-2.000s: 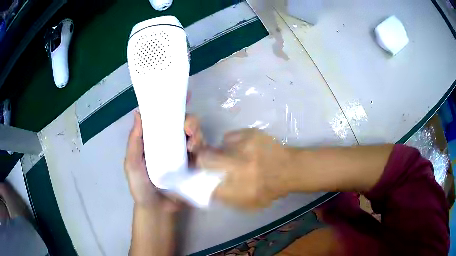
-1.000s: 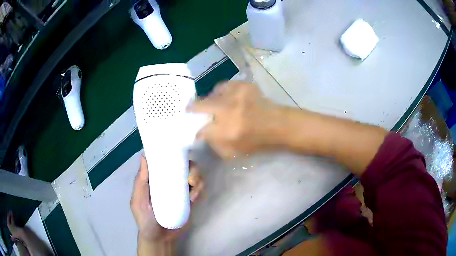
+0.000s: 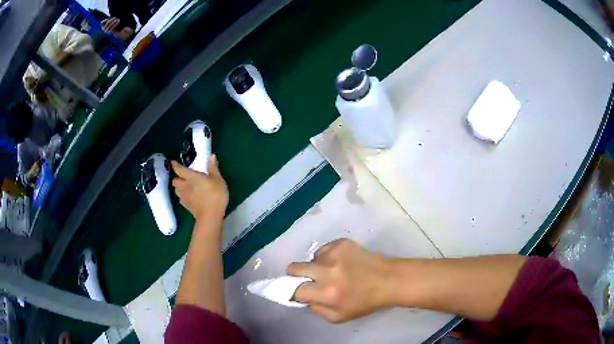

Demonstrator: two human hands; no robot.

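A white IPL handset point(image 3: 198, 149) with a glossy black front panel lies on the green conveyor belt point(image 3: 296, 101). My left hand point(image 3: 202, 191) is at its lower grip end, fingers on or around it; how firmly it grips cannot be told. My right hand point(image 3: 343, 281) is over the grey-white bench, closed on a white wiping cloth point(image 3: 279, 290) whose tip sticks out to the left. Other handsets lie on the belt: one just left of my left hand point(image 3: 159, 195), one farther up and right point(image 3: 254, 99), one at the lower left point(image 3: 89, 274).
A whitish dispenser bottle point(image 3: 369, 115) with its metal lid flipped up stands by the belt's edge. A folded white wipe stack point(image 3: 493, 112) lies on the right of the bench point(image 3: 431, 168). A grey bar point(image 3: 60, 299) crosses at lower left. A person point(image 3: 67, 64) is beyond the belt.
My left hand has moved from over the bench to the belt, and the handset it held up is now on the belt. My right hand has moved down with the cloth. The view has shifted left.
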